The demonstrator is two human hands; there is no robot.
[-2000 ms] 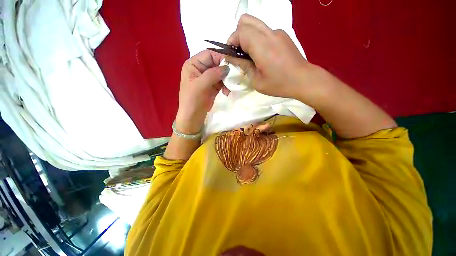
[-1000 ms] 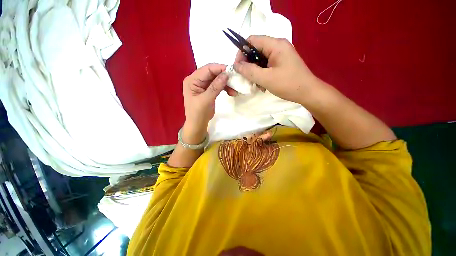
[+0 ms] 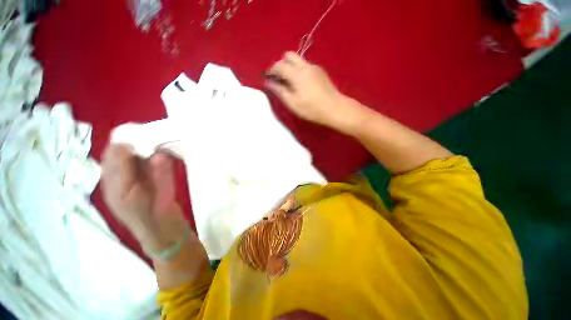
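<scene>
The white garment (image 3: pixel 241 147) lies flat from my lap onto the red cloth, with a small dark label on one tab at its far end. My left hand (image 3: pixel 141 194) is blurred at its left side, with the fingers closed on a pulled-out part of the garment. My right hand (image 3: pixel 307 90) is to the right of the garment, low over the red cloth, fingers curled. A dark bit shows at its fingertips; whether it is the snips is unclear. Thin pale thread (image 3: pixel 307 42) lies just beyond the fingers. No needle can be made out.
A large heap of white garments (image 3: pixel 47 200) is at the left. Tiny pale specks (image 3: pixel 222 11) and a clear crinkled bag (image 3: pixel 147 11) lie on the red cloth (image 3: pixel 401 56) at the far side. A red-orange item (image 3: pixel 535 26) is at the far right corner. Green floor shows right.
The hands have parted: left moved left and nearer me, right moved off the garment. The open snips no longer show clearly. The garment is spread flatter and the view has shifted.
</scene>
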